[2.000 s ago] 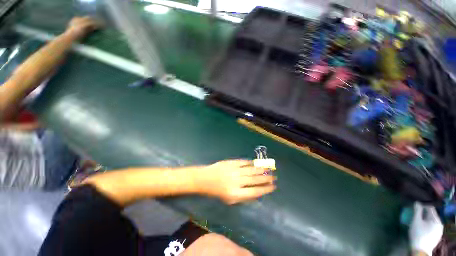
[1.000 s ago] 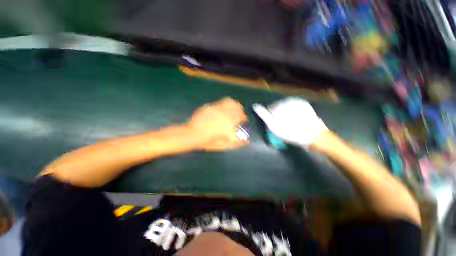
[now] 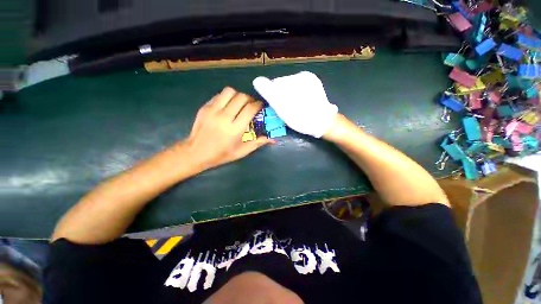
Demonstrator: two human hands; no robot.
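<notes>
My bare left hand [image 3: 224,126] and my white-gloved right hand [image 3: 298,104] meet over the green bench [image 3: 148,113]. Between them is a small dark workpiece [image 3: 259,123], mostly hidden by my fingers. A yellow binder clip [image 3: 249,136] sits on its left side, by my left fingers. Light-blue binder clips [image 3: 274,122] sit on its right side, partly under my gloved fingers. My left hand is closed around the piece. My right hand is at the blue clips, its fingertips mostly hidden.
A pile of mixed-colour binder clips [image 3: 486,77] lies at the right bench end. An open cardboard box [image 3: 504,219] stands below it. Black trays [image 3: 196,21] lie at the far side, with a yellow-brown strip [image 3: 261,59] along them. Part of another person shows at the lower left.
My hands have come together; earlier they were apart, my left with a clip and my right with a teal one. The view has turned and now faces the bench squarely.
</notes>
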